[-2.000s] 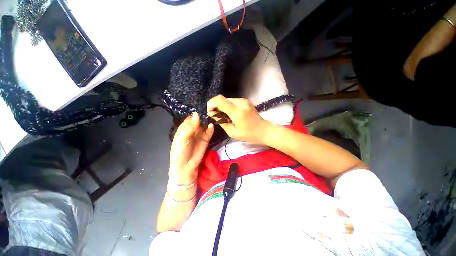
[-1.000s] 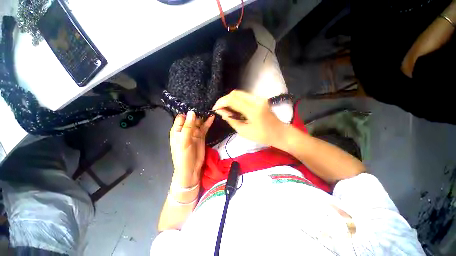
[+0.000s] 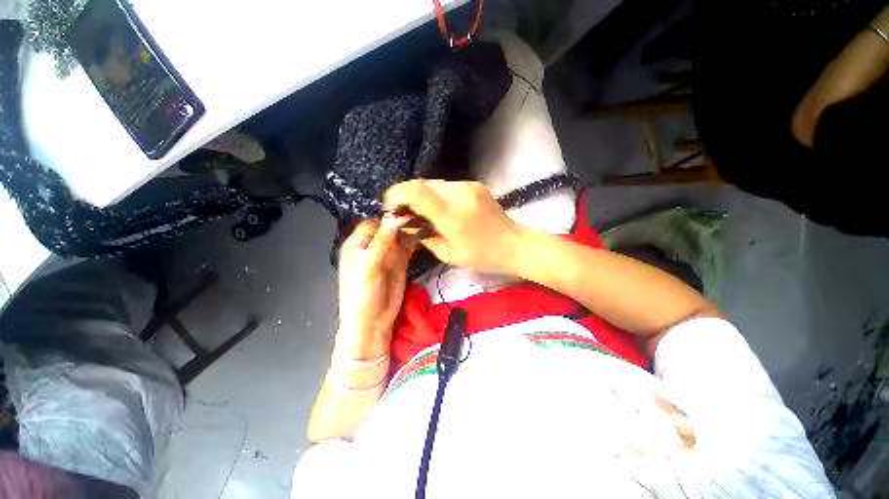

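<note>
A black nubby garment piece (image 3: pixel 382 146) lies draped over my lap below the table edge. A black trim with white glints (image 3: pixel 351 195) runs along its lower edge, and another stretch of dark trim crosses my thigh to the right. My left hand (image 3: pixel 368 278) pinches the cloth edge from below. My right hand (image 3: pixel 466 224) is at the same spot, its fingertips bent over the edge and touching or nearly touching the left fingers. A needle or thread between the fingertips cannot be made out.
The white table (image 3: pixel 263 49) holds a smartphone (image 3: pixel 136 80) and a silver-grey tangled heap (image 3: pixel 54 34). Black glittering strands (image 3: pixel 107 229) hang off its left edge. An orange-red cord loop (image 3: pixel 458 24) hangs at the table edge. A person's forearm (image 3: pixel 846 83) is at upper right. Red cloth (image 3: pixel 468 317) covers my lap.
My right hand lifted slightly away from the edge a second ago and is now back against my left fingertips. The trim on my thigh shows longer again.
</note>
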